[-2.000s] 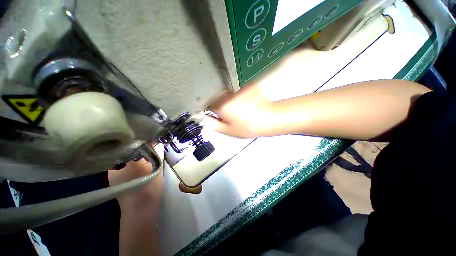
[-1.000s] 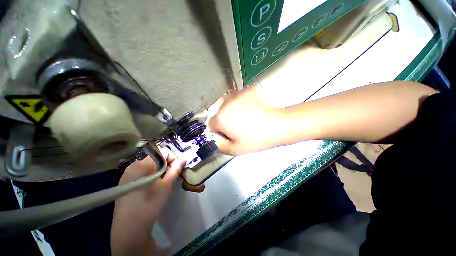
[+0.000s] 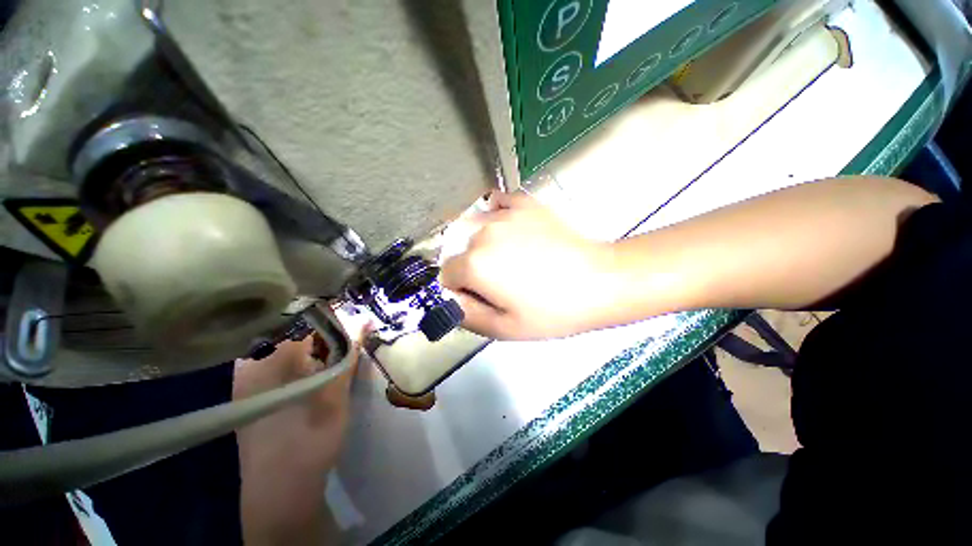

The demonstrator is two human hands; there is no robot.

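Observation:
The cream machine head fills the upper left, with a presser foot area below it. A black knurled knob sticks out beside it over the pale machine bed. My right hand is at the right of the foot area, fingers bent inward. Its fingertips are washed out by glare or hidden, so I cannot tell if it holds anything. My left hand is at the left of the foot area, partly hidden behind the curved cream guard. What its fingertips touch is not clear.
A cream round knob and a yellow warning triangle are on the machine head at left. A green control panel stands above my right hand. The green table edge runs diagonally below. Dark cloth shows at the lower left.
My left fingers came into view beside the foot area, then drew back a little left. My right hand has moved slightly down and its fingers are more bent than at first.

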